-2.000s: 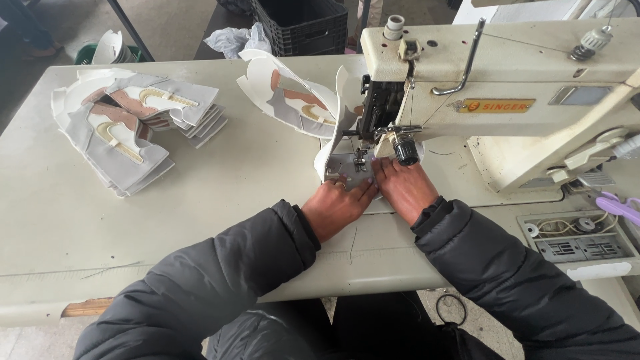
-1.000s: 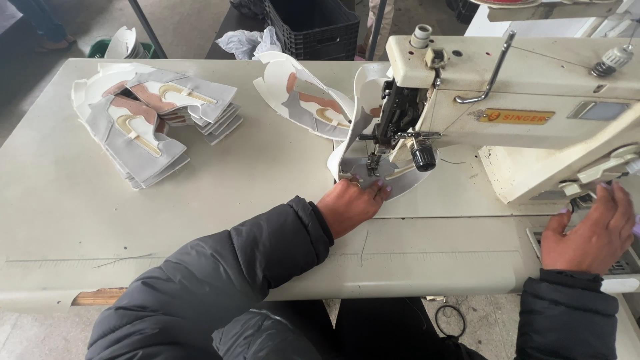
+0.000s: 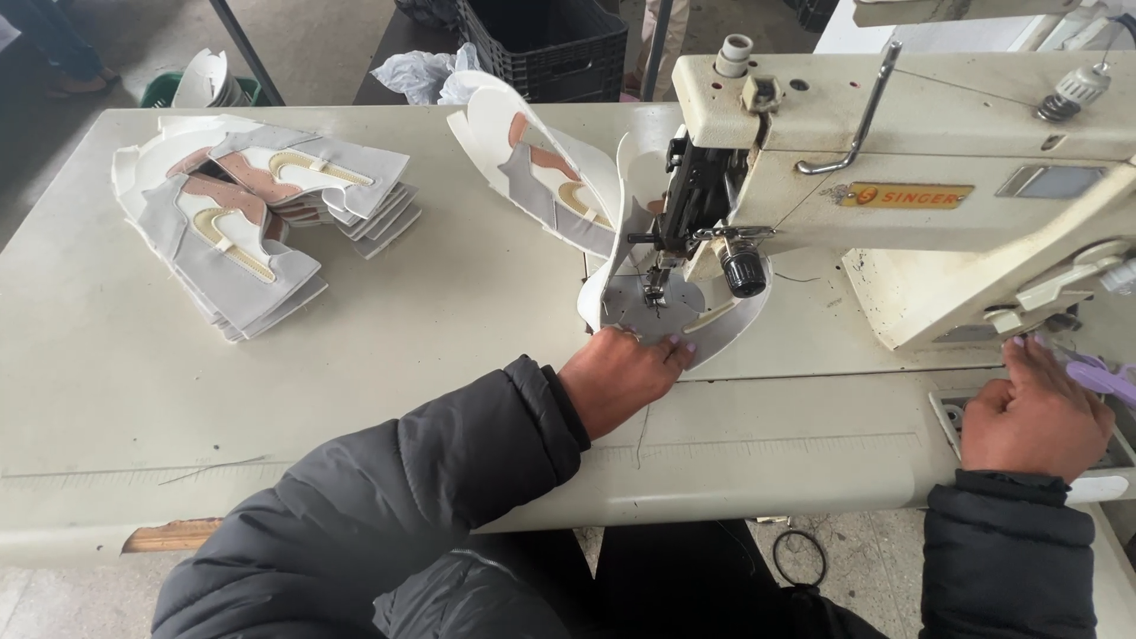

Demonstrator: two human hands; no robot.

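Note:
My left hand (image 3: 626,377) grips the near edge of a grey and white shoe upper (image 3: 728,333), fingertips on the grey material just before the presser foot (image 3: 655,288) of a Singer sewing machine (image 3: 887,186). Behind it, a further part of shoe upper (image 3: 555,182) with pink and cream pieces stands folded up; whether it is the same piece, I cannot tell. My right hand (image 3: 1034,413) is at the base of the machine's pillar, fingertips by a lever (image 3: 1007,318); whether they hold anything is unclear. Purple-handled scissors (image 3: 1100,377) lie beside it.
Stacked shoe uppers (image 3: 257,195) lie on the left of the worktable (image 3: 399,382). Beyond the back edge are a black plastic crate (image 3: 559,58), a plastic bag (image 3: 422,75) and a green basket (image 3: 161,90). An accessory tray (image 3: 945,413) is set beneath my right hand. People's legs show in the background.
My right hand has left the shoe upper beside my left hand and moved right to the machine's pillar. My left hand has stayed at the upper's near edge.

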